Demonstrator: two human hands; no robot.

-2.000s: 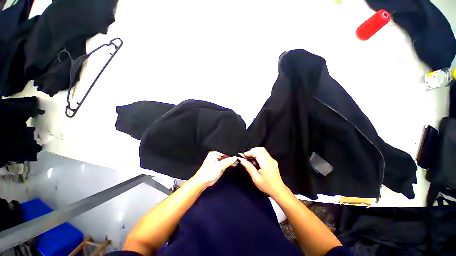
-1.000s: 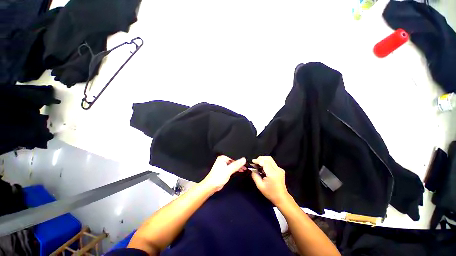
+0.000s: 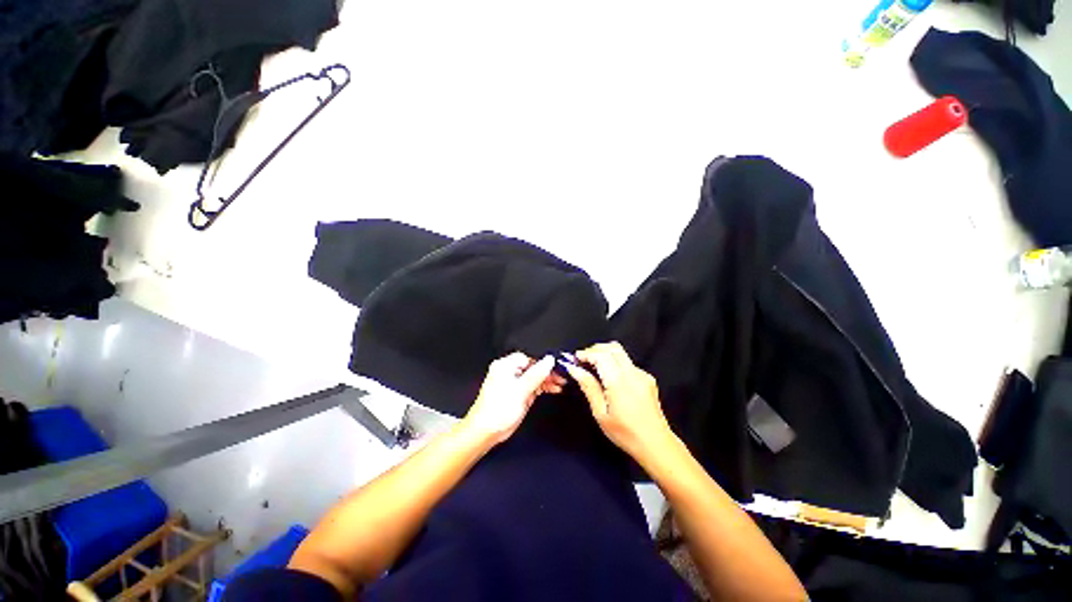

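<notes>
A large black jacket (image 3: 694,318) lies spread on the white table (image 3: 529,106), one sleeve out to the left. A grey care label (image 3: 770,423) shows inside it at the right. My left hand (image 3: 514,394) pinches a fold of the jacket's dark cloth near the table's front edge. My right hand (image 3: 612,386) is close beside it, fingertips nearly touching the left ones, with a small shiny object between the fingertips. That object is too small to name surely; it may be thread snips. The pinched cloth is partly hidden by the fingers.
A black hanger (image 3: 268,147) lies at left beside dark garments (image 3: 176,71). At right are a red thread cone (image 3: 925,127), a blue-white bottle (image 3: 882,29), a yellow-labelled bottle (image 3: 1040,269) and a small black bag (image 3: 1046,447). A tan strip (image 3: 837,517) and grey metal bar (image 3: 188,450) lie near the front.
The view has shifted, bringing the blue-white bottle into sight. Both hands stay together at the cloth; the right fingers have closed in slightly and changed angle. The jacket lies much as before.
</notes>
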